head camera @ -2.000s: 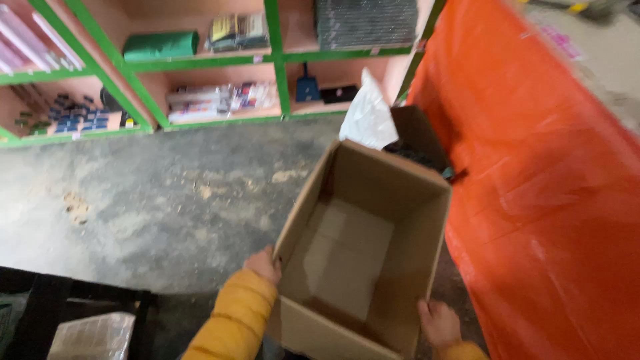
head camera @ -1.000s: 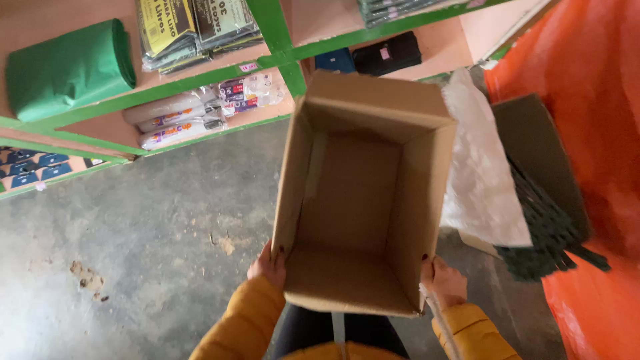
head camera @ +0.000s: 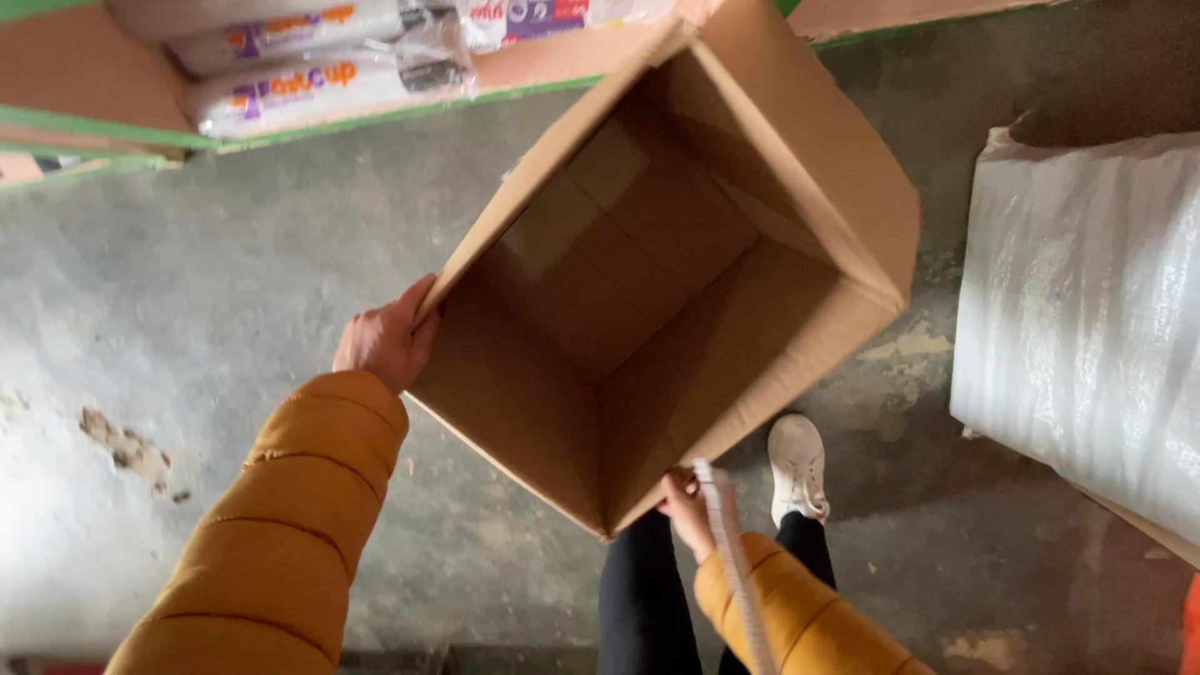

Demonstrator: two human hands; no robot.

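Observation:
An empty cardboard box [head camera: 656, 281], its open top facing me, hangs tilted over the concrete floor. My left hand [head camera: 386, 335] grips the rim at its left corner, the thumb inside and the other fingers mostly hidden behind the wall. At the lower right edge my right hand [head camera: 689, 514] holds the rim between thumb and fingers. A pale cord or strap [head camera: 727, 553] crosses in front of my right hand and runs down past the sleeve; whether the hand holds it I cannot tell.
Bagged foam cups [head camera: 309, 89] lie on the bottom shelf of a green-edged shelving unit [head camera: 525, 105] at the top. A white plastic-wrapped bundle [head camera: 1078, 319] is at the right. My white shoe [head camera: 797, 464] stands on the floor [head camera: 234, 262].
The box has turned so that its far end points to the upper right, with both hands still on its rim. The view has shifted, and the dark green items at the right have left it.

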